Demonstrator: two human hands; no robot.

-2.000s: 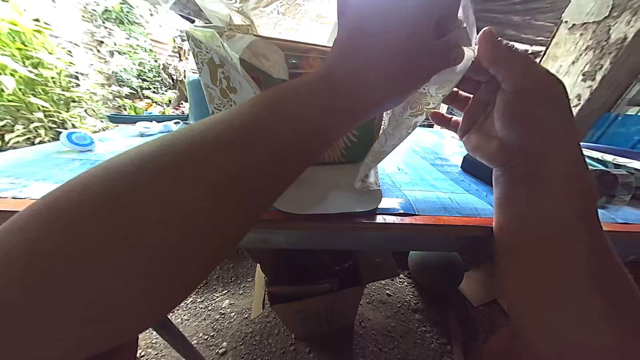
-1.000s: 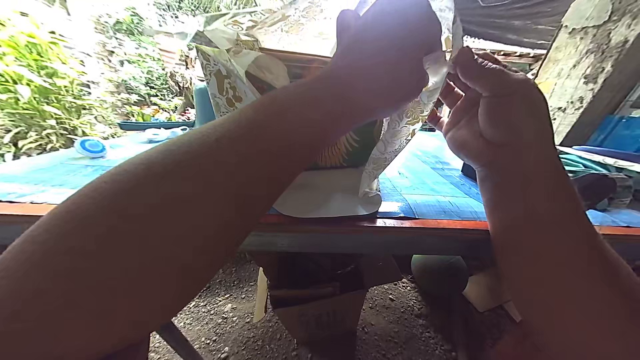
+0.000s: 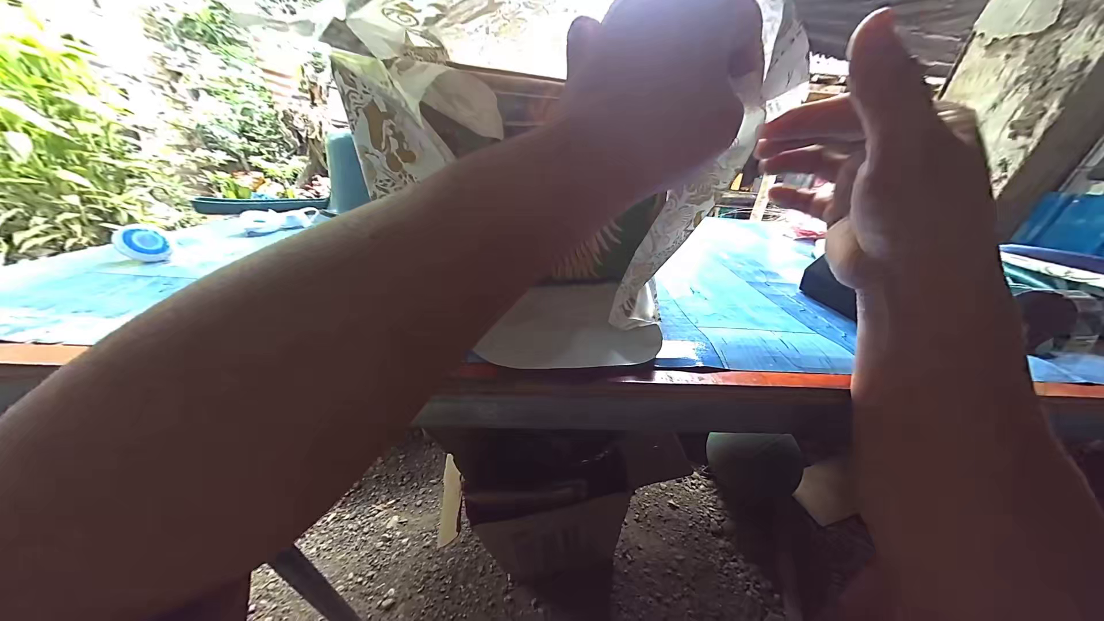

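Note:
A box-like object [image 3: 621, 246] with a dark green front and a yellow spiky print stands on the table, partly hidden by my left forearm. White paper with a gold and white pattern [image 3: 392, 142] is draped about its top and sides. My left hand [image 3: 673, 78] reaches across to the paper's upper right corner; its fingers are hidden behind the back of the hand, so its hold is unclear. To the right of the paper, my right hand [image 3: 871, 164] is raised with thumb and fingers apart, holding nothing. A pale rounded flap [image 3: 569, 332] lies under the box's front.
The table has a blue cover [image 3: 759, 293] and a reddish front edge. A blue and white round object [image 3: 142, 244] lies at the left, near a teal container [image 3: 345, 168]. A dark object [image 3: 828, 285] sits beside my right wrist. Below are a cardboard box [image 3: 552, 535] and gravel.
My right hand has come away from the paper's edge, where its fingertips were earlier, and its fingers have spread. My left hand remains at the paper's upper right.

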